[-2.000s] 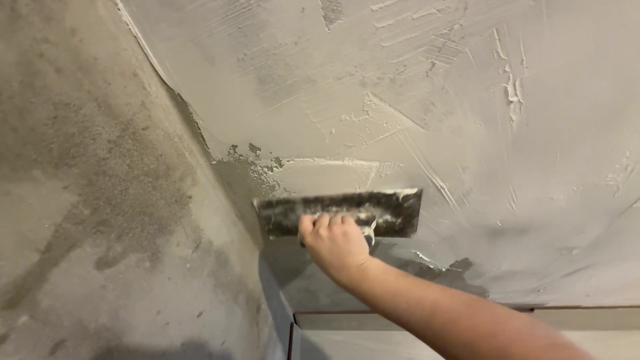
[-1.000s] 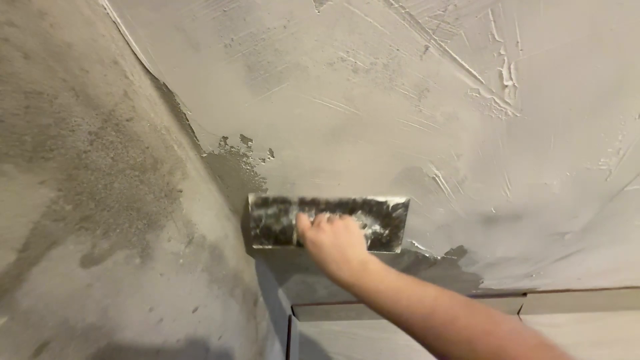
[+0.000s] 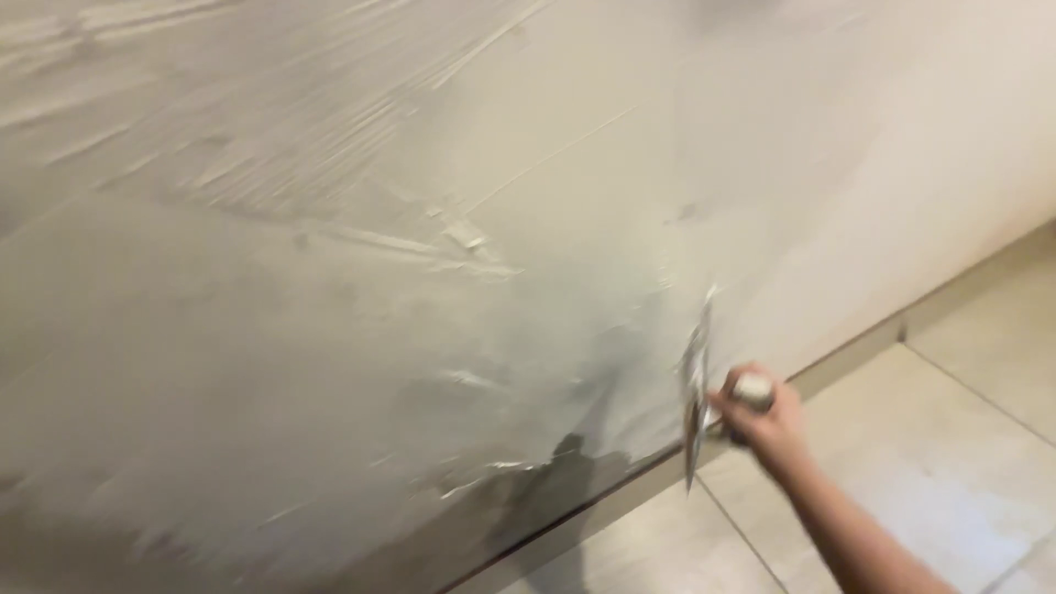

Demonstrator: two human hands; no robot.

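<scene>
My right hand (image 3: 763,417), at the lower right, is closed around the handle of a plastering trowel (image 3: 697,396). The trowel's metal blade is seen nearly edge-on, upright in the view, near the lower part of the wall; whether it touches the wall cannot be told. Pale wet plaster (image 3: 470,239) lies on the wall in ridges and streaks, with a thicker lump left of the trowel. Darker patches show low on the wall, beside the shadow of my arm. My left hand is out of view.
A tile skirting (image 3: 858,351) runs diagonally along the foot of the wall. Beyond it lies a floor of large light tiles (image 3: 924,462) with visible joints, at the lower right.
The view has swung right along the wall, away from the corner. The trowel, seen broad-faced before, has turned edge-on in my right hand.
</scene>
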